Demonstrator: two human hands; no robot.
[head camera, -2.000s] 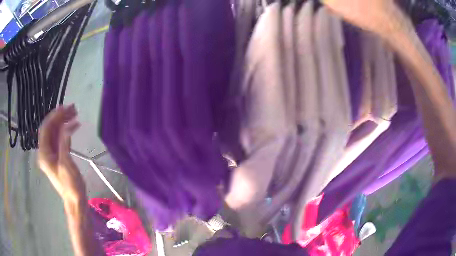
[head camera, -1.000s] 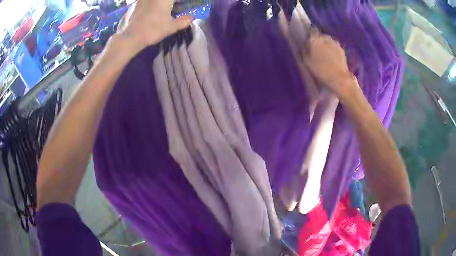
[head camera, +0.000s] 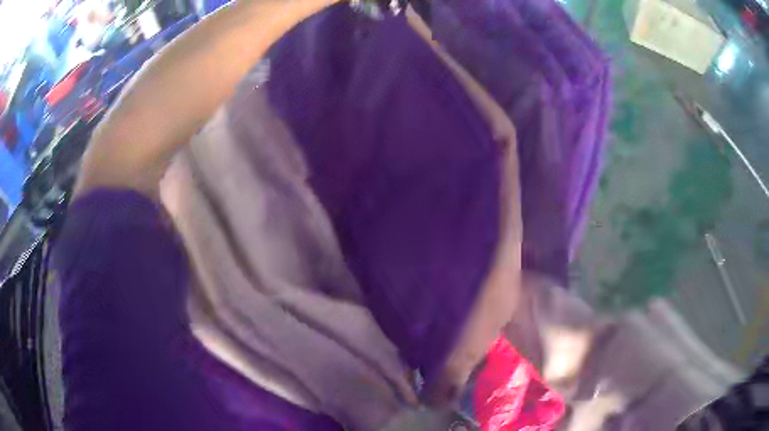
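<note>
Dark purple garments (head camera: 405, 185) hang in the centre, with more purple ones (head camera: 556, 109) behind to the right. Pale pinkish-beige garments (head camera: 261, 210) lie beside them on the left, under my left forearm. My left forearm (head camera: 194, 93) reaches across to the top edge; the hand is out of the picture. More pale cloth (head camera: 641, 353), blurred, spreads at the lower right. My right hand does not show; it is hidden or outside the picture.
A pink plastic bag (head camera: 514, 391) is on the floor below the garments. A pale box (head camera: 674, 34) stands at the upper right on the grey-green floor (head camera: 666, 210). Dark hangers (head camera: 21, 328) show blurred at the left edge. Blue and red items are blurred at upper left.
My left arm has moved right and up, its hand leaving the picture. My right arm has left its place among the garments. Pale cloth has appeared at the lower right.
</note>
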